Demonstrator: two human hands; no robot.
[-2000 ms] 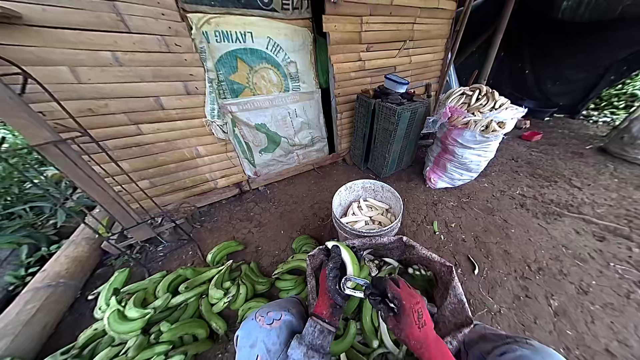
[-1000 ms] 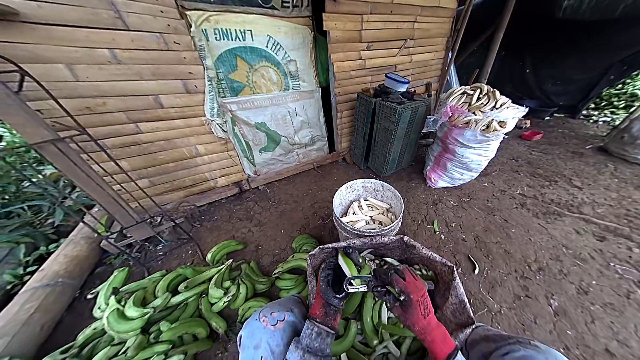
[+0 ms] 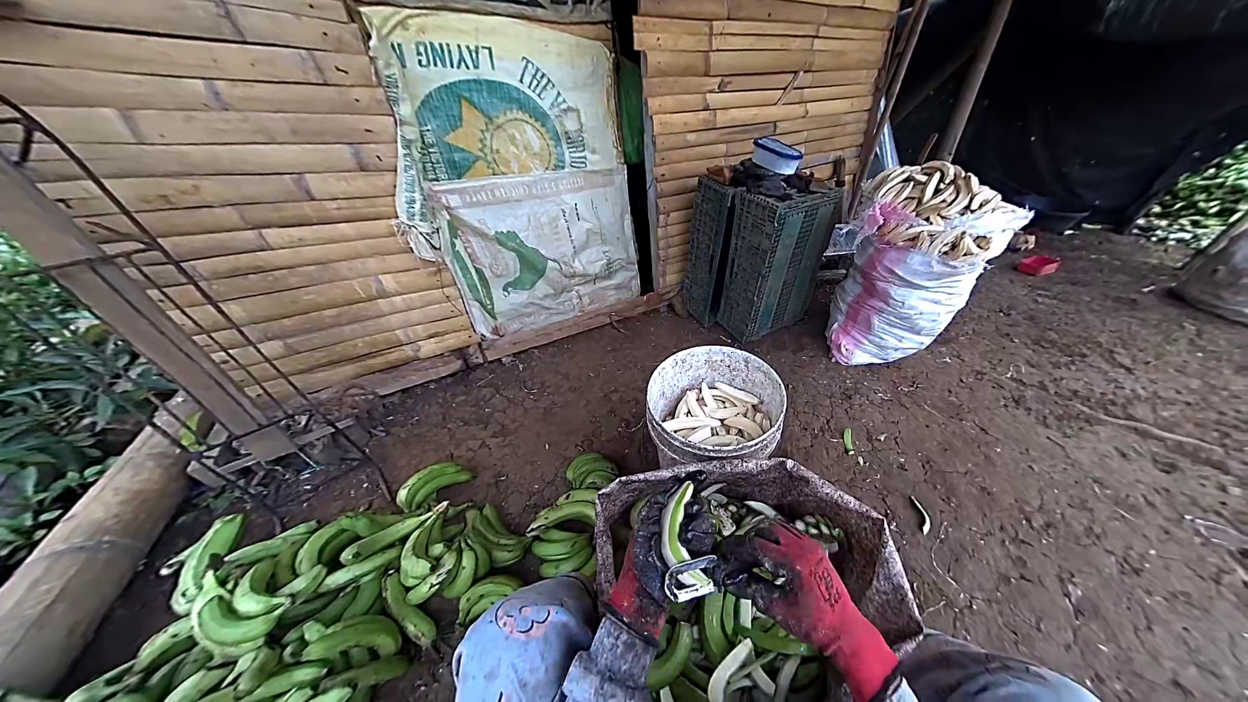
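Note:
My left hand point(image 3: 655, 558), in a dark-stained red glove, is closed around a partly peeled green plantain or banana point(image 3: 675, 526), held nearly upright. My right hand point(image 3: 790, 583), in a like glove, grips a metal peeler point(image 3: 689, 577), whose head lies against the fruit's lower end. Both hands are over an open, stained sack point(image 3: 877, 546) between my knees, which holds green fruit and peel strips. Just beyond it stands a white bucket point(image 3: 663, 439) with peeled pale fruit point(image 3: 719, 414) inside.
Green bunches point(image 3: 351, 585) lie on the soil at left. A white sack point(image 3: 902, 297) heaped with pale fruit or peels stands beyond, beside dark plastic crates point(image 3: 780, 263). A bamboo wall point(image 3: 234, 195) runs behind; a metal-rod frame point(image 3: 185, 302) leans at left.
My right hand and the peeler have moved a little along the fruit, and more of its pale flesh shows than one second ago.

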